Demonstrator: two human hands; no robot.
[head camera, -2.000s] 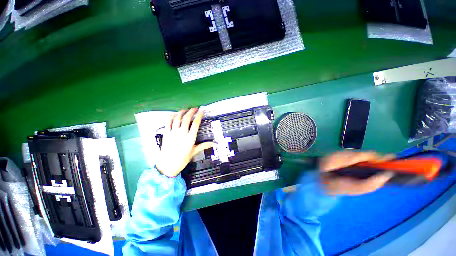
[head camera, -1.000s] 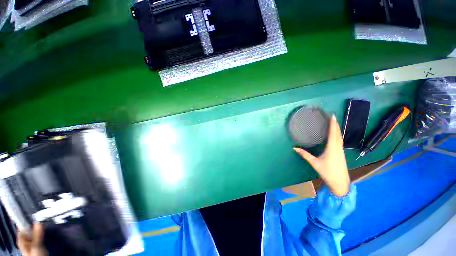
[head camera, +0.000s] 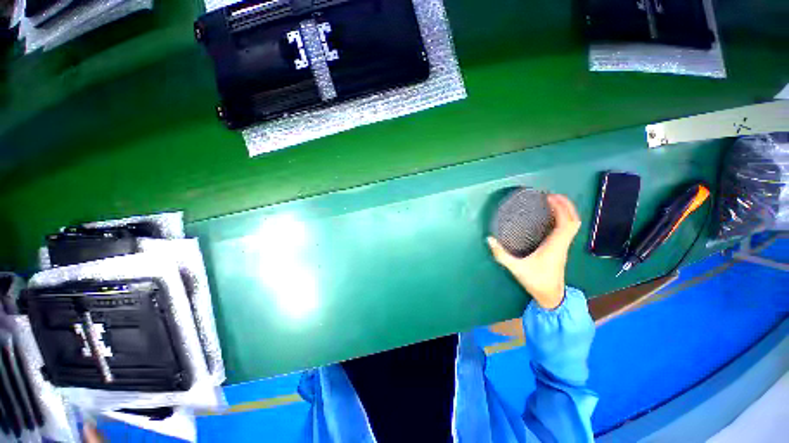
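Observation:
My right hand (head camera: 543, 264) has its thumb and fingers around the near and right sides of the round mesh-like screw dish (head camera: 522, 221) on the green bench strip. Only a small blurred part of my left hand (head camera: 92, 433) shows at the bottom left edge, below the stacked trays. A black paper tray unit (head camera: 138, 337) with a white piece at its centre lies on a whitish foam sheet on top of the stack at left. The orange and black electric screwdriver (head camera: 666, 227) lies on the bench at right, tip toward me.
A smartphone (head camera: 615, 214) lies between dish and screwdriver. A dark plastic bag (head camera: 751, 186) is at the right edge. The conveyor belt (head camera: 138, 164) carries a tray unit on foam (head camera: 372, 56) and another at top right (head camera: 657, 24). Wrapped panels (head camera: 24, 381) lean at far left.
The tray unit under my left hand went from the bench to the left stack. The screwdriver was laid down at right. My right hand closed around the dish. Belt trays moved left.

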